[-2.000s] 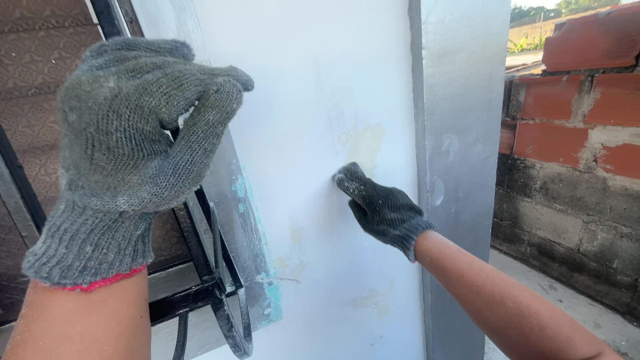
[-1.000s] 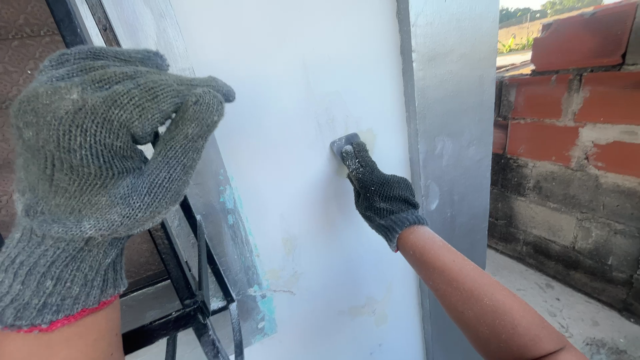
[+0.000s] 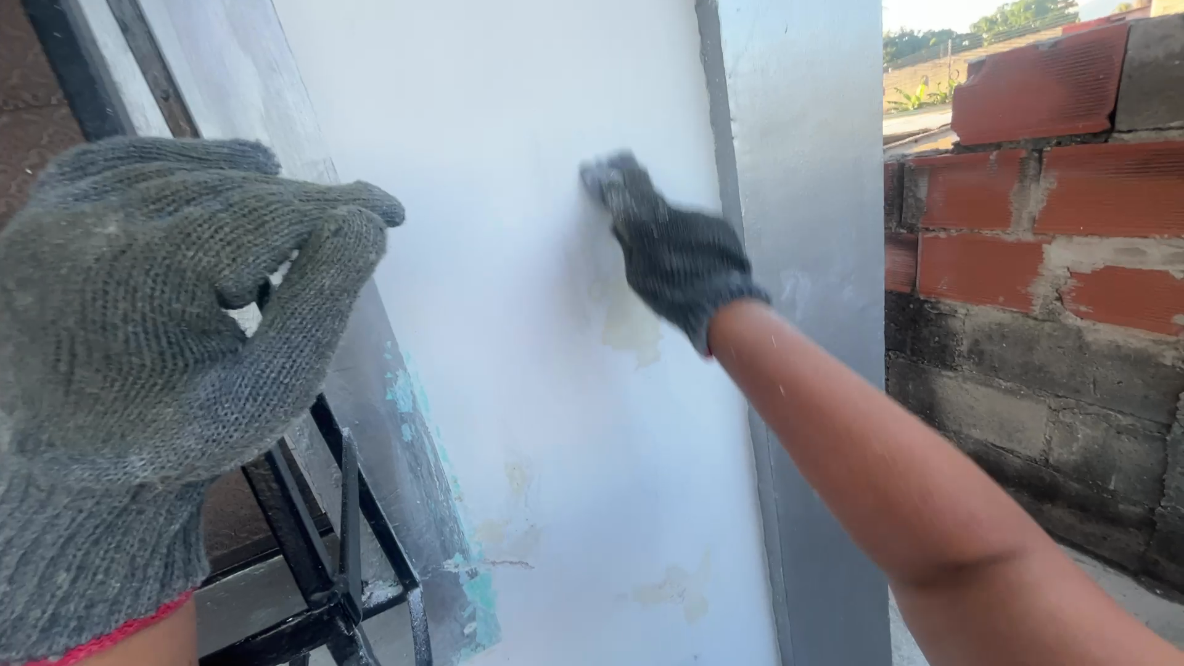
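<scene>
My right hand (image 3: 680,250), in a dark knit glove, presses a small, blurred dark object (image 3: 610,176) against the white wall panel (image 3: 518,305); what the object is I cannot tell. Yellowish patches mark the white surface just below it and farther down. My left hand (image 3: 194,305), in a grey-green knit glove with a pink hem, is raised close to the camera at the left. Its thumb and forefinger meet at the tips with a small gap behind them, and no held thing shows between them.
A black metal frame (image 3: 342,592) stands at the lower left, by a grey strip with flaking turquoise paint (image 3: 476,592). A grey-painted column (image 3: 809,185) borders the white panel. Farther right is a wall of red clay blocks (image 3: 985,268) and grey blocks.
My right hand has moved up the white panel with the small object, uncovering a yellowish patch it partly covered a second ago. My left hand keeps its pinched shape near the camera.
</scene>
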